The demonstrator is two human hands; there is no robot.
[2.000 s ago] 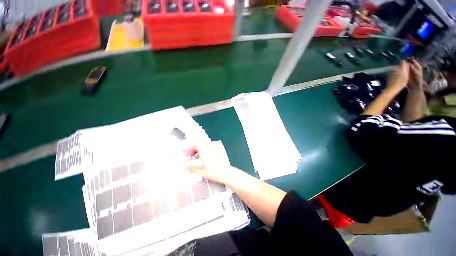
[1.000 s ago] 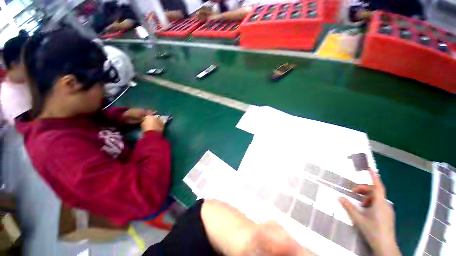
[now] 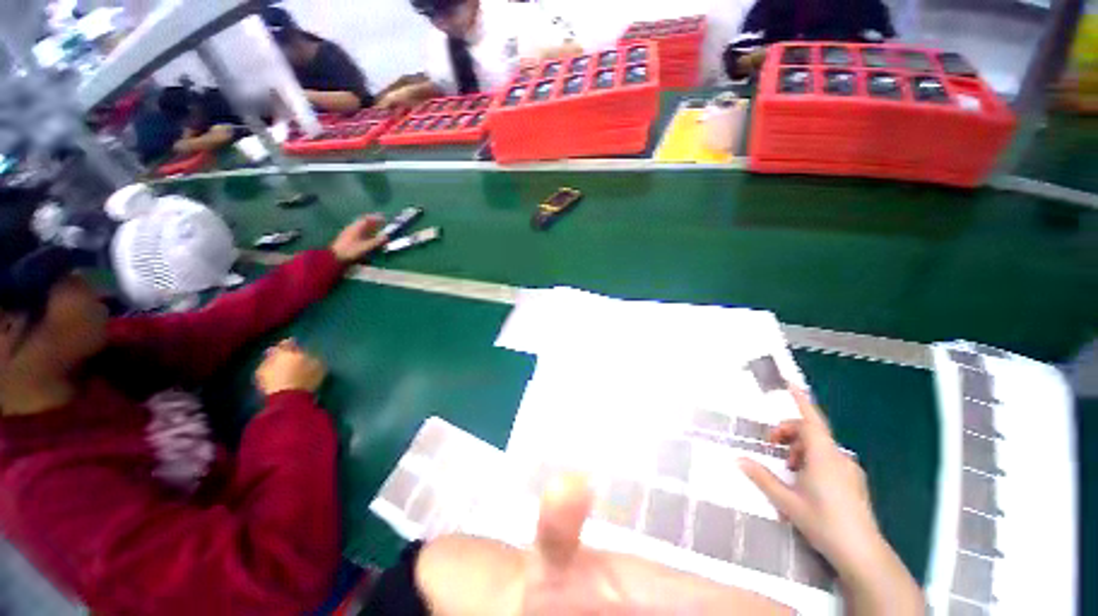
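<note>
A stack of white film sheets (image 3: 638, 349) with rows of grey rectangles lies on the green worktop. A separate small dark grey film piece (image 3: 766, 373) lies near its top right corner. My right hand (image 3: 825, 481) is over the right side of the stack, index fingertip at the lower edge of that piece, thumb apart, nothing visibly gripped. My left hand (image 3: 564, 529) is blurred at the bottom, over the stack's lower part, one finger or thumb pointing up; its other fingertips are hidden, and whether it holds anything cannot be told.
A side stack of film strips (image 3: 1011, 481) lies right; a smaller sheet (image 3: 434, 481) lies left. A worker in a red sleeve (image 3: 277, 289) reaches to phones on the green conveyor (image 3: 674, 229). Another phone (image 3: 556, 207) lies mid-belt. Red trays (image 3: 879, 132) stand beyond, with workers opposite.
The view has swung left, then partly back right. The neighbour's arm now extends to the belt. My left hand has come into view; my right hand stays by the small film piece.
</note>
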